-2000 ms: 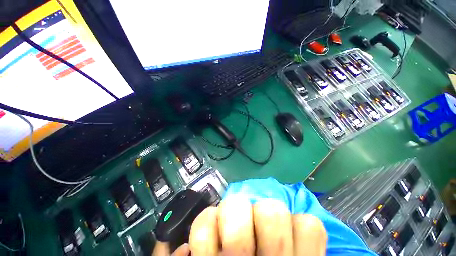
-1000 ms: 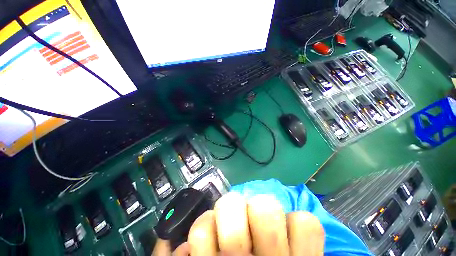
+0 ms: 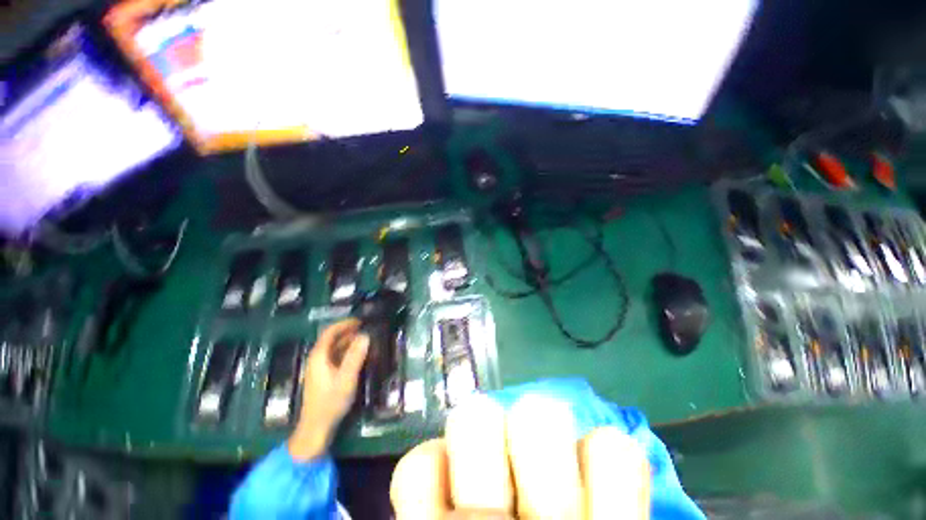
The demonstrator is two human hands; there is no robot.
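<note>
A clear blister tray (image 3: 487, 345) with two rows of dark oblong units bearing white labels lies in front of me. My left hand (image 3: 332, 381), in a blue sleeve, reaches over its front row. It is closed around a dark, blurred object that looks like the black barcode scanner (image 3: 382, 308), over the tray's middle. My right hand (image 3: 520, 457) is close to the camera at the bottom centre, fingers curled, cut off by the lower edge. Its palm is hidden, so I cannot tell whether it holds anything.
Three bright monitors (image 3: 589, 51) stand behind. A looped black cable (image 3: 621, 305) and a black mouse (image 3: 680, 312) lie right of the tray. Another filled tray (image 3: 751, 350) is at the right, with red pieces (image 3: 835, 171) behind it. Blurred items lie at the far left.
The view has swung left, showing the whole near tray; the tray stack and blue stool have left the picture. My left hand and scanner now show farther out over the tray. My right hand stays near the camera.
</note>
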